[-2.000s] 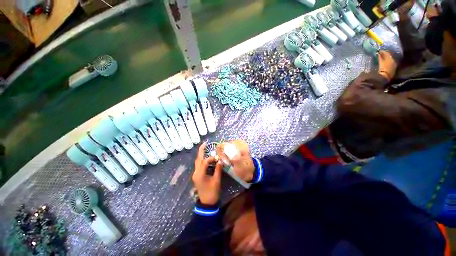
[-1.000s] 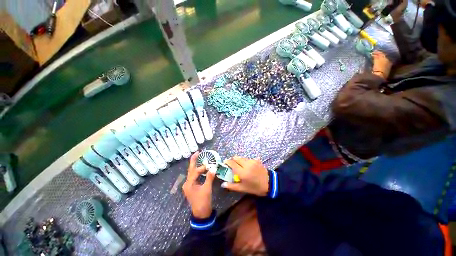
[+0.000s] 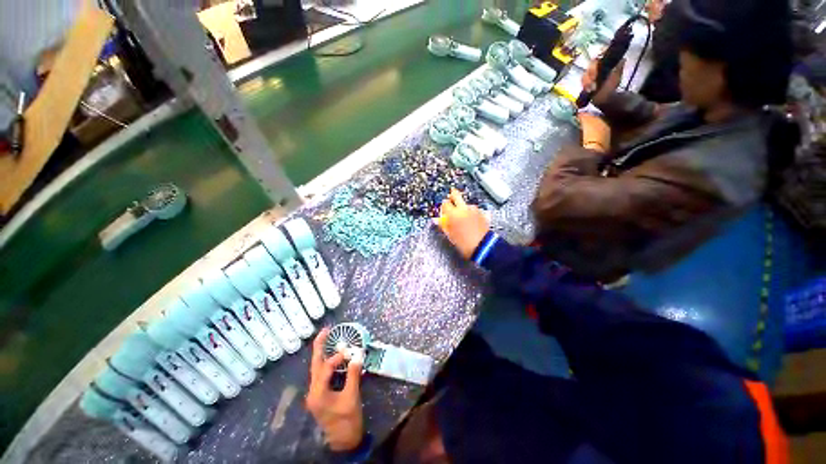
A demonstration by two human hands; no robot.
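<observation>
My left hand (image 3: 337,403) holds a part-built handheld fan (image 3: 398,362) by its round dark-spoked head, with the whitish handle pointing right over the bench. My right hand (image 3: 464,224) is stretched forward, its fingertips at the near edge of a heap of small dark mixed parts (image 3: 408,181). Whether the fingers hold anything is too blurred to tell. A heap of small pale blue-green parts (image 3: 367,228) lies just left of the dark heap.
A close row of fans (image 3: 217,340) stands along the left belt edge. More grille-up fans (image 3: 489,107) lie beyond the heaps. A metal upright (image 3: 237,136) rises beside the green belt (image 3: 362,100), which carries single fans. A person in a brown jacket (image 3: 634,195) works at right.
My right hand has left the fan and moved forward to the dark heap. My left hand still holds the fan, whose handle is now uncovered. The view has shifted right.
</observation>
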